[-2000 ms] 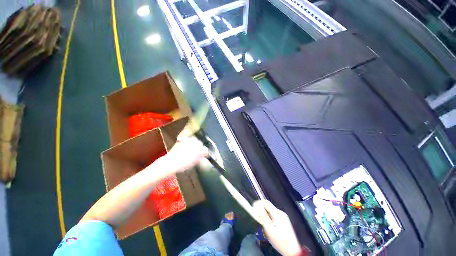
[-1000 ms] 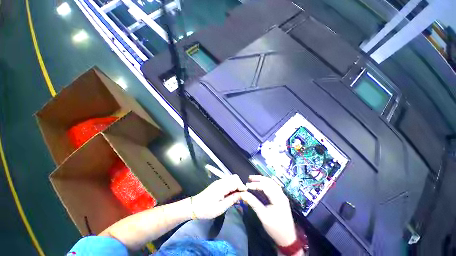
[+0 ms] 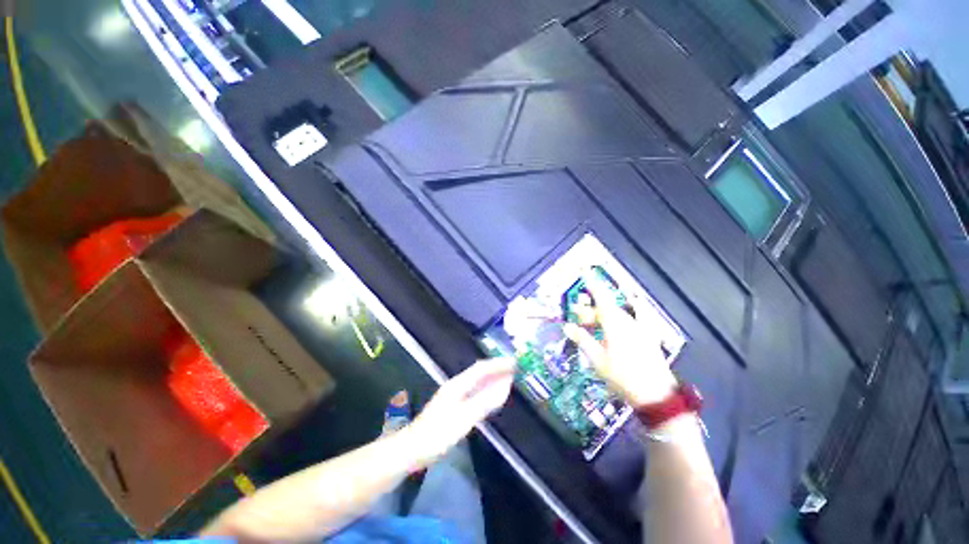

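Observation:
The green main board (image 3: 579,398) lies in a bright silver-white recess (image 3: 590,253) in the black TV back cover (image 3: 595,202). My right hand (image 3: 629,351), with a red wrist strap, reaches over the upper right part of the board and covers some of it. Its fingers are washed out by glare, so I cannot tell whether they hold anything. My left hand (image 3: 476,395) is at the left edge of the board, above the line's rail, fingers close together. Its fingertips are near the board's edge; no held thing shows clearly.
Two open brown cartons (image 3: 292,361) with red bags (image 3: 213,398) stand on the floor at the left. A metal rail (image 3: 329,255) runs between them and the TV. A yellow cord (image 3: 369,338) hangs beside the rail. A black carrier (image 3: 239,112) surrounds the TV.
My hands were together in front of my body and have moved apart. My right hand has moved up over the board, and my left hand to its left edge. The view has shifted right.

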